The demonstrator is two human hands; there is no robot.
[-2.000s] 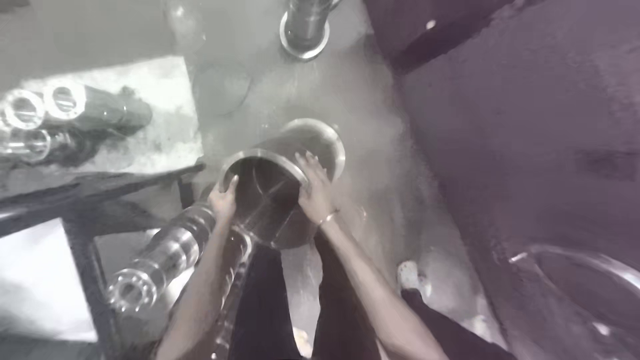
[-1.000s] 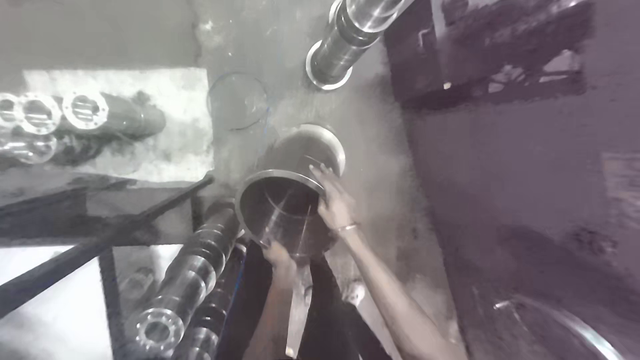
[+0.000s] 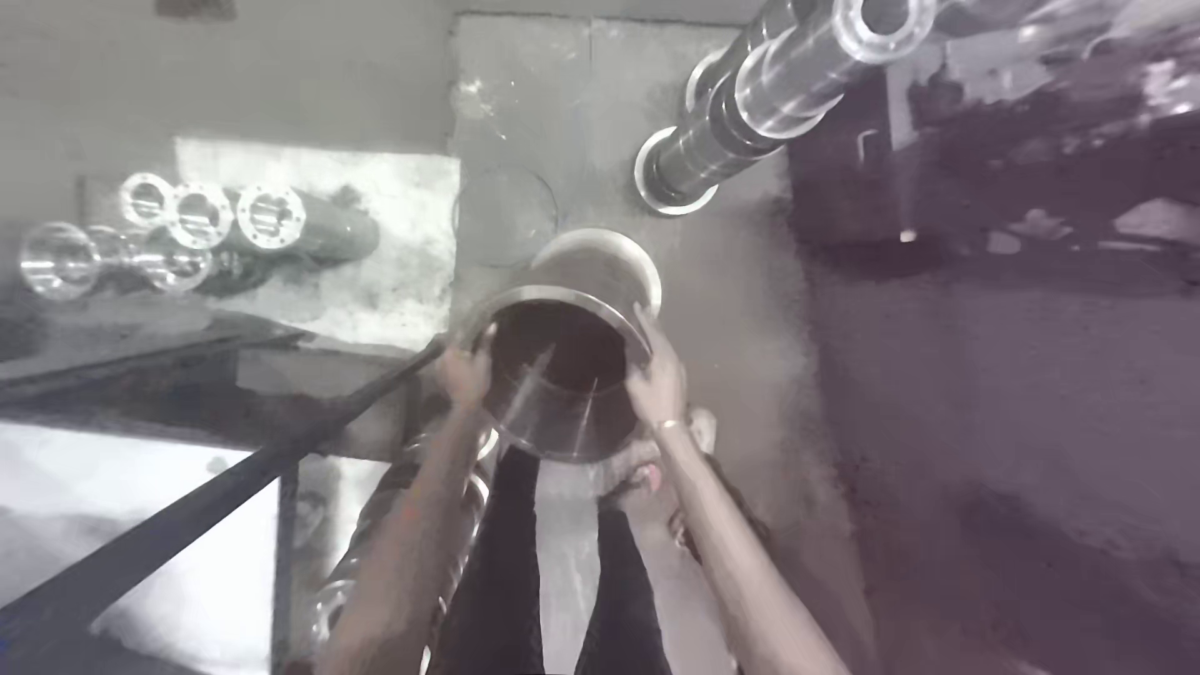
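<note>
A large hollow metal cylinder (image 3: 600,267) with a flanged far end stands on the floor in front of my legs, its open mouth tilted up towards me. My left hand (image 3: 467,370) grips the left side of its rim, with the thumb near the inner edge. On the right side of the rim is my right hand (image 3: 659,380), its fingers along the outer wall and a thin band at the wrist. The inside of the cylinder is dark, with bright streaks on the lower wall. The fingertips of my left hand are partly hidden and blurred.
Flanged metal tubes (image 3: 272,217) lie in a group at the left. A stack of shiny flanged cylinders (image 3: 722,131) stands at the upper right. A dark metal frame bar (image 3: 253,473) crosses the lower left. More metal cylinders (image 3: 333,600) are beside my left arm.
My left hand has moved from the near lower rim up to the left side of the rim. My right hand stays at the right side. The view has shifted, showing more of the upper-right stack.
</note>
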